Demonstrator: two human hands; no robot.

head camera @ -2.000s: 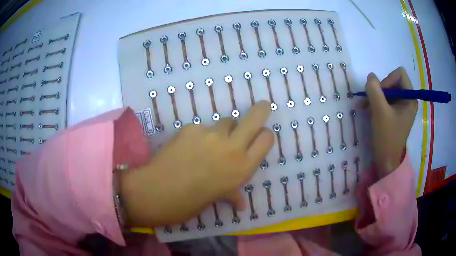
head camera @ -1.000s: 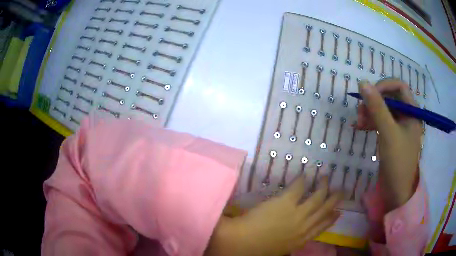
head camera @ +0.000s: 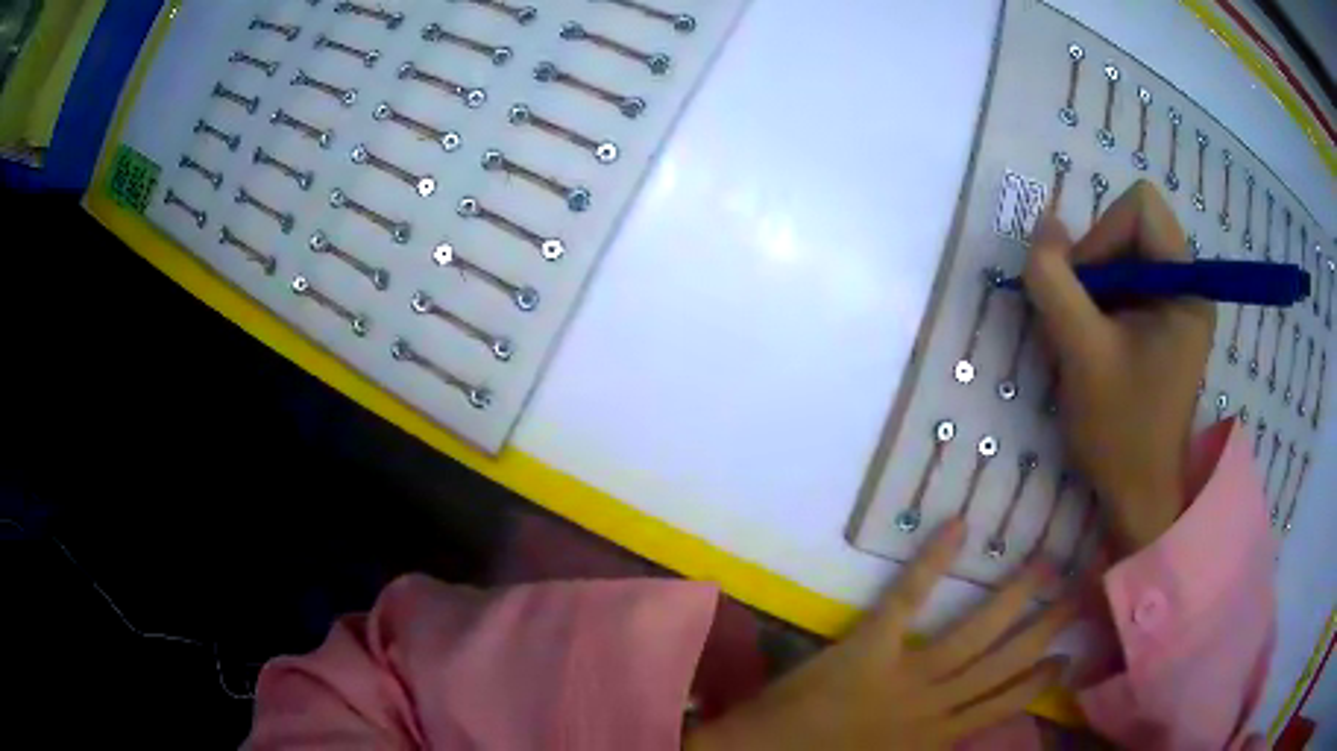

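Observation:
A pale carrier board (head camera: pixel 938 345) with rows of thin brown connector leads, a silver ring at each end, lies at the right. My right hand (head camera: pixel 1122 345) rests over it and holds a blue marker pen (head camera: pixel 1210 280), its tip at the upper ring of a connector lead (head camera: pixel 980 326) near the board's left edge. My left hand (head camera: pixel 916 660) lies spread at the board's near edge, a little blurred, fingers apart, holding nothing. My right hand hides several leads. A white printed label (head camera: pixel 1022 206) is on the board.
A second board (head camera: pixel 506 418) with rows of leads lies at the left. Yellow tape (head camera: pixel 660 543) runs along the table's near edge. A green label (head camera: pixel 134 179) sits at the left corner, with a blue tray (head camera: pixel 85 110) holding yellow papers beyond it. Glossy white tabletop (head camera: pixel 748 294) shows between the boards.
The view has swung left, so both boards sit further right in the picture. My right hand has moved to the worked board's left side with the pen. My left hand is now at its near edge.

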